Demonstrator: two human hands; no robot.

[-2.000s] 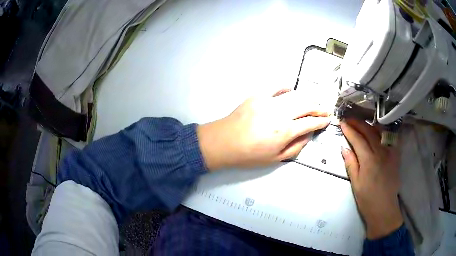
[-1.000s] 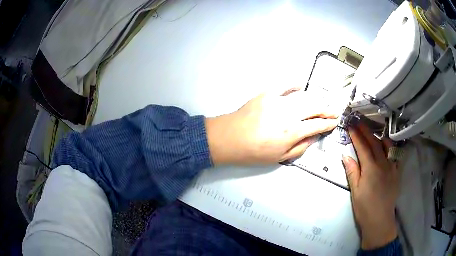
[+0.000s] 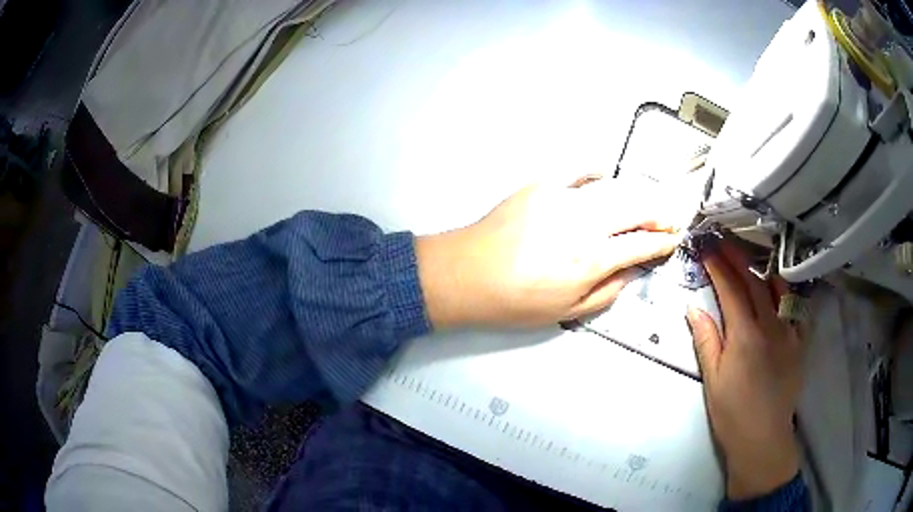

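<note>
The white sewing machine head (image 3: 801,130) stands at the upper right. Its presser foot and needle (image 3: 693,243) are small shiny metal parts between my fingertips. My left hand (image 3: 536,255) lies flat on the bed, fingertips at the left side of the foot. My right hand (image 3: 746,340) is at the right of the foot, fingers bent under the head and thumb on the plate. Beige cloth (image 3: 836,370) hangs at the right, beside and behind my right hand. Any cloth under my fingertips is hidden or washed out by glare, so I cannot tell what they press.
A bundle of beige panels (image 3: 165,75) with a dark brown band (image 3: 120,190) drapes over the table's left edge. The white tabletop (image 3: 330,150) has a printed ruler near its front edge. Loose thread lies at the top left. My lap in dark cloth is below the table edge.
Since two seconds ago the machine and plate sit slightly further right in view, and a small bluish patch shows below the foot. My hands keep nearly the same place at the foot.
</note>
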